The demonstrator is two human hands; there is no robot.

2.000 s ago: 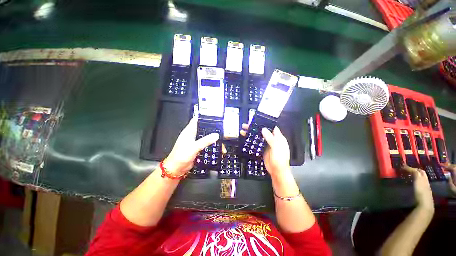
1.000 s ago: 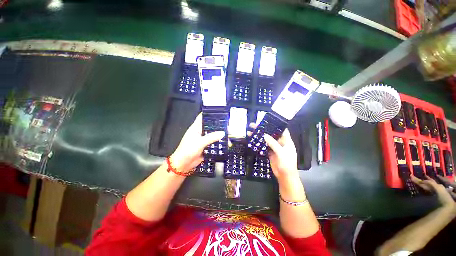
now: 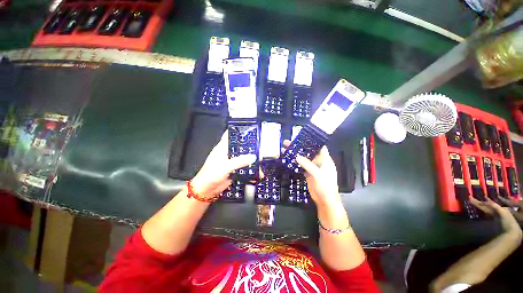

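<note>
My left hand [image 3: 217,167] holds an open flip phone [image 3: 241,94] upright, its thumb on the lower keys. My right hand [image 3: 320,174] holds a second open flip phone [image 3: 336,109], tilted to the right, its thumb on the keypad. Both screens glow white with a dark blue block. Beneath them is a black phone tray [image 3: 195,146]. A row of open flip phones [image 3: 277,66] with lit white screens lies at its far side. More open phones [image 3: 268,186] lie at the near side, partly hidden by my hands and the held phones.
A red tray of closed phones [image 3: 155,26] is on the belt at far left. A pale pen [image 3: 365,162] and red pen [image 3: 372,158] lie right of the black tray. A white fan [image 3: 428,115] stands beside a red phone tray [image 3: 445,186], where a neighbour's hands work. Covered documents [image 3: 43,151] lie left.
A red tray of phones has come into view at upper left. Both hands keep their phones; my left thumb has moved slightly over the keys. The dark patterns on both screens have changed shape.
</note>
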